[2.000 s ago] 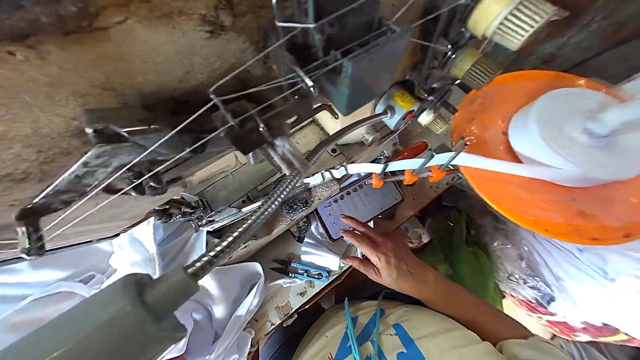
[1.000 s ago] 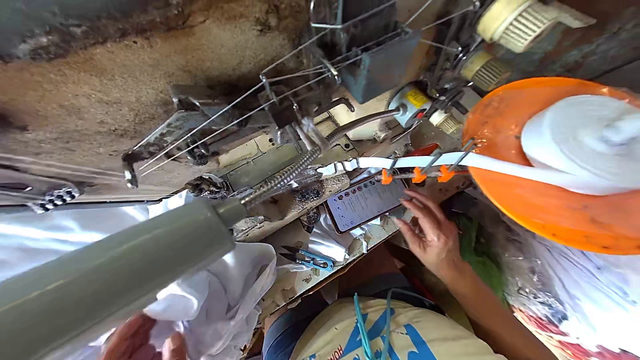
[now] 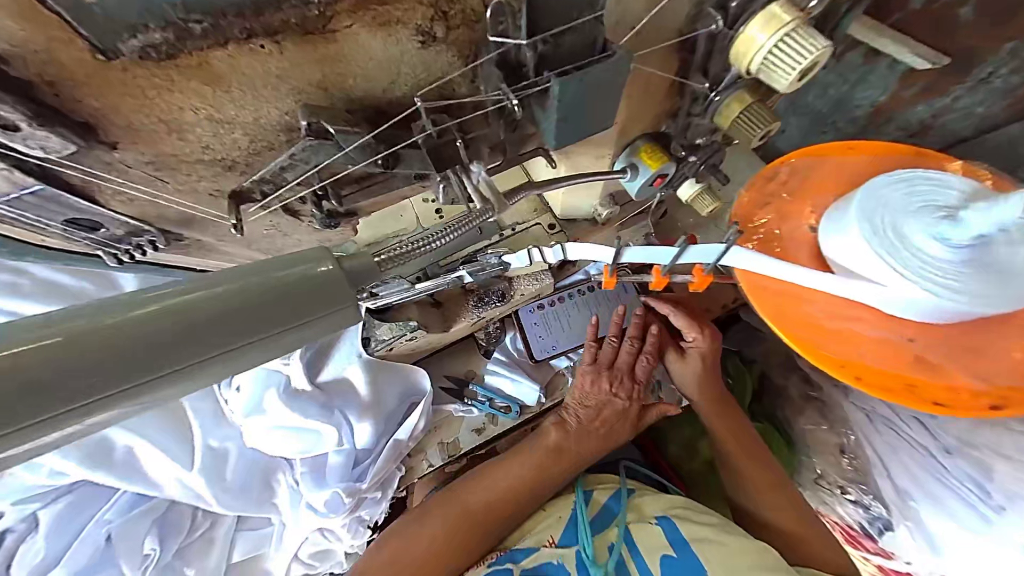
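Observation:
A smartphone (image 3: 560, 320) with a lit screen lies tilted on the worn bed of an industrial sewing machine (image 3: 424, 336). My left hand (image 3: 612, 384) lies palm down with its fingertips over the phone's lower right part. Beside it, my right hand (image 3: 692, 348) is curled at the phone's right end, thumb and index finger near the corner; whether it grips the phone cannot be told. Blue thread snips (image 3: 492, 400) lie left of my left hand. White tape (image 3: 768, 268) runs from a roll (image 3: 904, 240) through orange-clipped guides (image 3: 658, 278) to the machine's metal folder (image 3: 416, 288).
A thick grey-green tube (image 3: 184, 344) crosses the left side above heaped white fabric (image 3: 312, 432). The orange disc (image 3: 800, 352) under the roll stands close on the right. Taut threads, a flexible metal conduit (image 3: 440, 240) and tension knobs (image 3: 780, 48) occupy the upper area.
My left hand, over the white fabric at lower left one second ago, has moved right onto the phone. My right hand, earlier spread by the phone, is now more curled beside it.

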